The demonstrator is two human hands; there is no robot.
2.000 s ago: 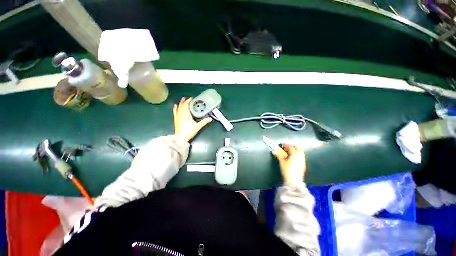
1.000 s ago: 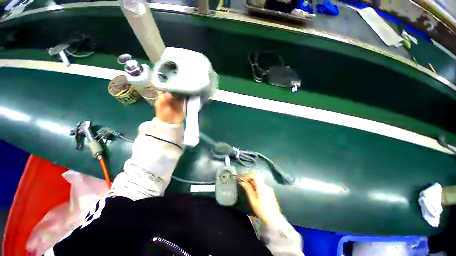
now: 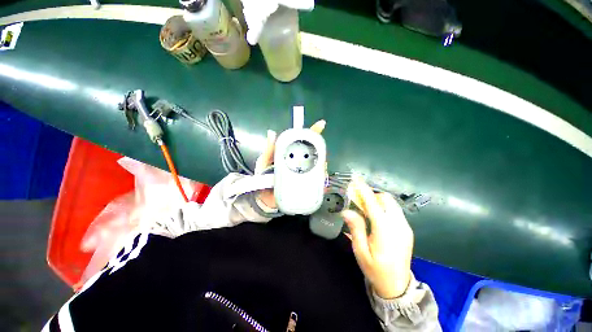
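Note:
My left hand (image 3: 267,161) holds a grey socket unit (image 3: 299,188) up in front of my body, its two-hole outlet facing me. A white strip (image 3: 298,117) sticks up from its top and another white strip (image 3: 252,184) runs off its left side. A second grey socket unit (image 3: 326,226) lies lower, partly behind the held one. My right hand (image 3: 384,238) is beside it, thumb and fingers near its right edge; whether they grip anything is unclear. A grey cord and plug (image 3: 415,201) lie beyond my right hand, partly hidden.
A bundled cord (image 3: 225,139) and air blow gun (image 3: 147,120) with orange hose lie on the left. A pump bottle (image 3: 224,40), cloth-draped squeeze bottle (image 3: 283,48) and small tin (image 3: 182,44) stand behind. A red crate (image 3: 67,237) and blue bin (image 3: 472,305) are below.
My left hand was raised over the belt near the bottles with a socket unit; it is now lower, close to my body, holding a unit upright. My right hand has moved only slightly; the view has shifted.

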